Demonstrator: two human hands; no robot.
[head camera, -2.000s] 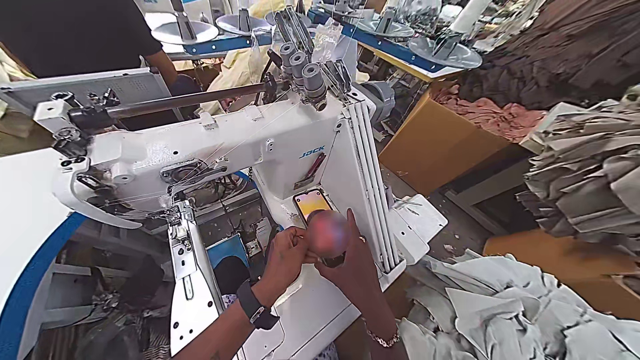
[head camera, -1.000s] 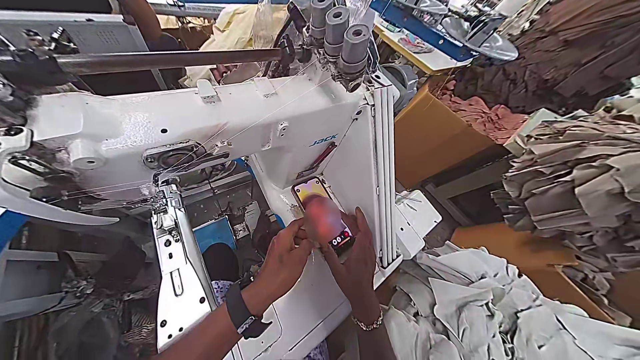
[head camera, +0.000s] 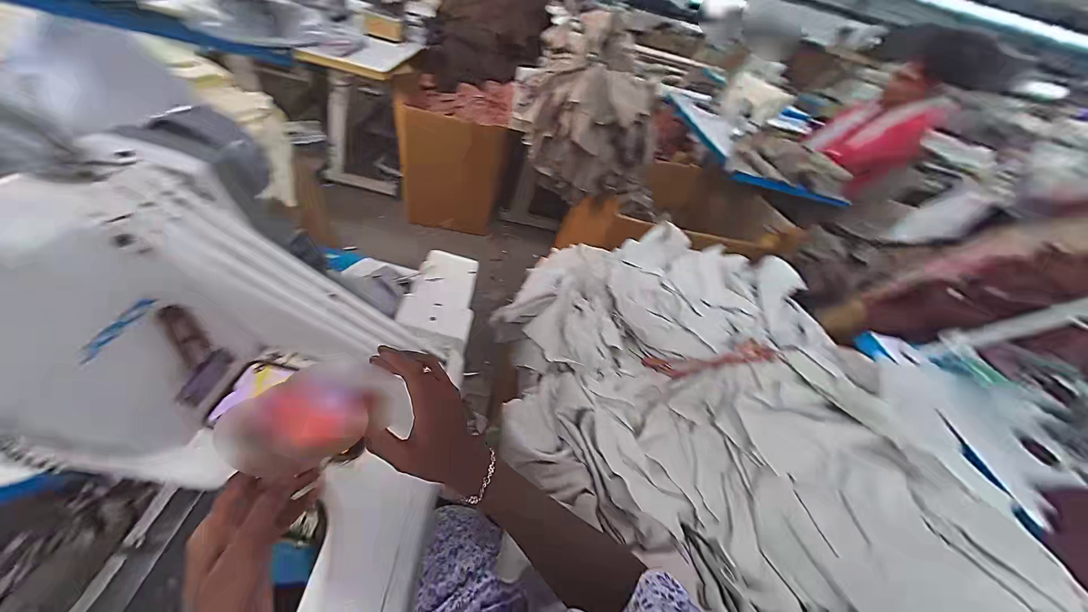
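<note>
A smartphone [head camera: 246, 388] with a lit screen lies at the white body of a Jack sewing machine [head camera: 76, 314], and a blurred patch covers much of it. My left hand [head camera: 259, 510] is at the phone's lower edge, fingers bent close together; the blur hides their tips. On the phone's right side is my right hand [head camera: 433, 425], its thumb and forefinger spread apart with white machine surface showing between them. Whether either hand grips the phone is hidden. A chain bracelet [head camera: 483, 480] circles my right wrist.
A large heap of pale grey cloth pieces [head camera: 680, 408] fills the right of my arm. Behind stand a cardboard box [head camera: 455, 166] with pink cloth and another open box [head camera: 705, 200]. A person in a red top [head camera: 884, 140] is at a blue-edged table, back right.
The view has swung right and closer to the phone. My right thumb and forefinger now show a wide gap between them. The person in red has come into view.
</note>
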